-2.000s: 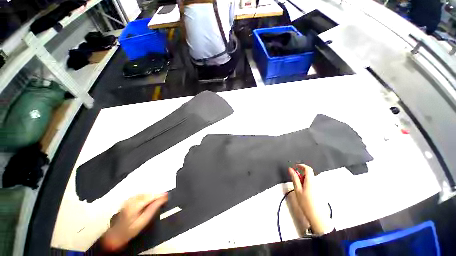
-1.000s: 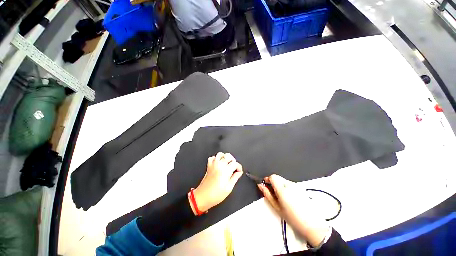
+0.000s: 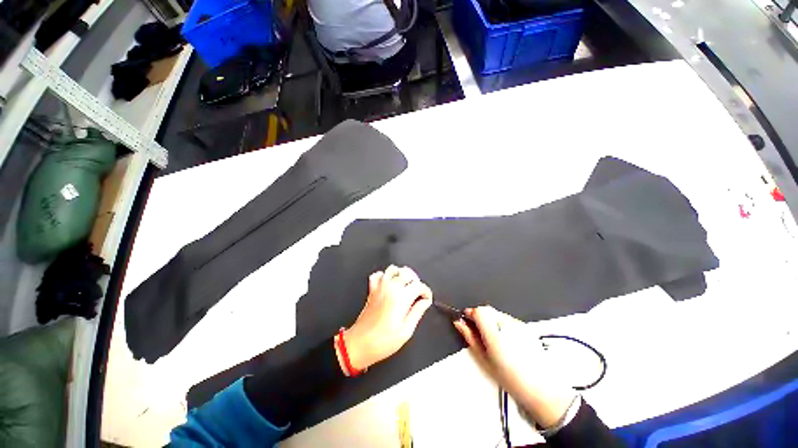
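Dark grey fabric panels (image 3: 516,254) lie overlapped in a pile across the middle and right of the white table. My left hand (image 3: 391,317) presses on the pile near its lower edge, fingertips bunched at the cloth. My right hand (image 3: 507,354) holds the thread snips (image 3: 450,310), whose tips meet the cloth beside my left fingertips. The blade tips are too small to tell open from closed. A black cord (image 3: 602,360) loops from the snips over the table. Another dark panel (image 3: 262,223) with a long slit line lies at upper left.
The white table (image 3: 490,140) has a yellow strip (image 3: 405,425) at its near edge. Blue crates (image 3: 525,39) and a seated person (image 3: 359,31) are beyond it. Shelves with a green sack (image 3: 66,201) stand at left. A blue plastic rim (image 3: 735,420) shows at lower right.
My left hand has come from the lower left onto the pile's middle. My right hand has moved left and down with the snips to meet it. Over the last second both hands barely move.
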